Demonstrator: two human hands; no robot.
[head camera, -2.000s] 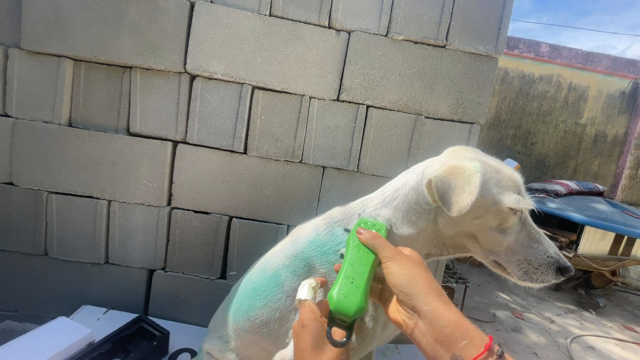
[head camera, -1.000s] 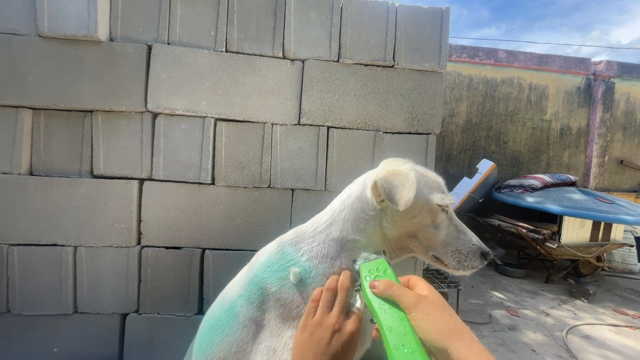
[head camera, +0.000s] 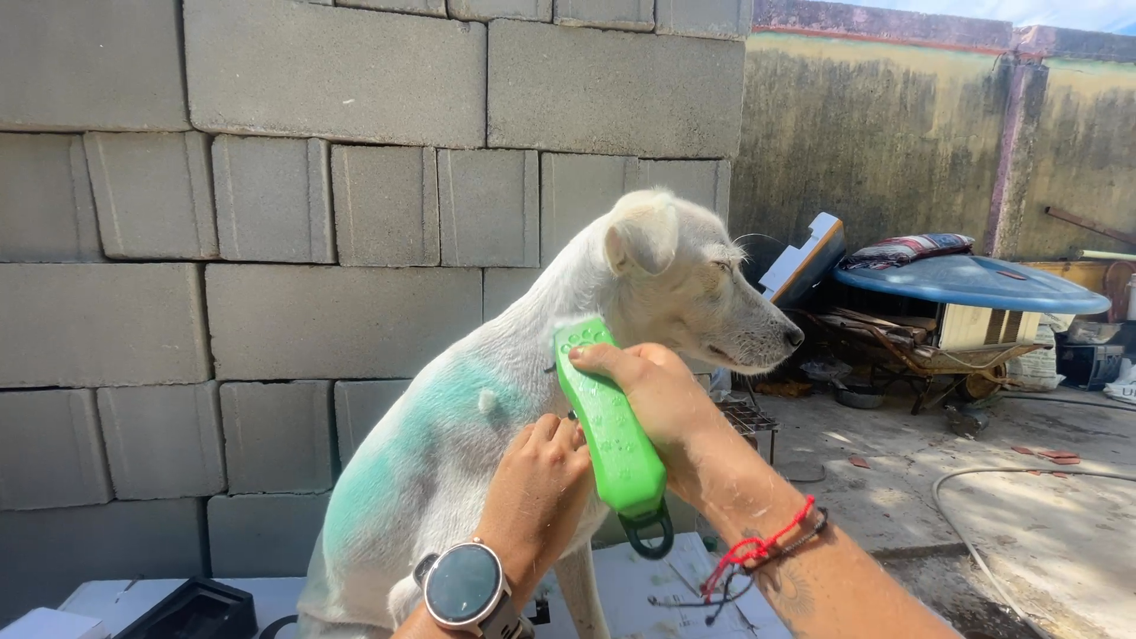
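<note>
A white dog (head camera: 461, 426) with a teal-coloured patch along its shoulder and side sits facing right, its eye nearly closed. My right hand (head camera: 652, 399) grips a green pet hair clipper (head camera: 612, 435) with a paw-print pattern; its upper end touches the dog's neck and a black hanging loop is at its lower end. Close beside the clipper, my left hand (head camera: 541, 479) rests against the dog's chest with fingers bent. Whether its fingers pinch skin or hair cannot be told. A small tuft of loose hair (head camera: 487, 401) lies on the teal patch.
Behind the dog rises a stacked concrete block wall (head camera: 346, 328). A white surface (head camera: 639, 586) lies below it, with a black plastic tray (head camera: 191, 612) at lower left. At right are a loaded wheelbarrow (head camera: 932, 355), a blue round top (head camera: 972, 282) and a hose (head camera: 963, 532) on the ground.
Two seconds ago both hands were at the clipper, lower on the dog's shoulder. Now the right hand alone holds it against the neck, and the left lies on the chest. The view has shifted.
</note>
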